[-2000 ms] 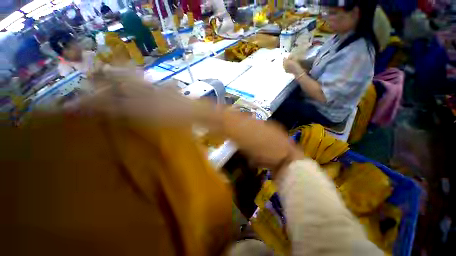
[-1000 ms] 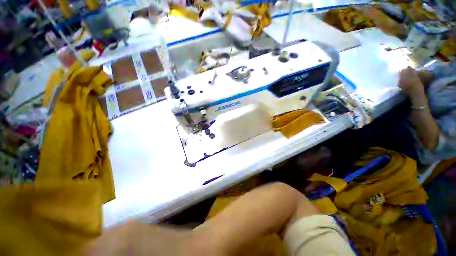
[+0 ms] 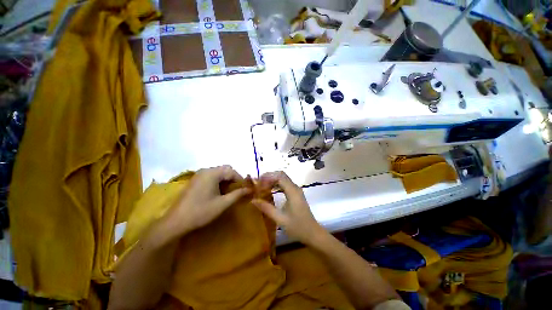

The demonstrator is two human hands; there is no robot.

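Observation:
A mustard-yellow garment panel (image 3: 224, 254) lies over the table's front edge and hangs down towards my lap. My left hand (image 3: 209, 197) pinches its upper edge. My right hand (image 3: 287, 209) pinches the same edge just to the right, fingertips nearly touching the left ones. The pinched edge is in front and to the left of the needle area. The white sewing machine (image 3: 393, 109) stands behind and to the right, with nothing seen under its needle. Small stacked yellow pieces (image 3: 423, 171) lie on the bed at the right.
A bundle of yellow garment parts (image 3: 78, 157) hangs over the table's left side. A taped board (image 3: 200, 48) lies at the back left. A blue crate (image 3: 393, 257) with yellow pieces is below the table at lower right. A dark cylinder (image 3: 417, 41) stands behind the machine.
The view has moved closer to the table. Both hands are now together on the panel's edge at the table front; before, an arm was low in view and the cloth was at lower left.

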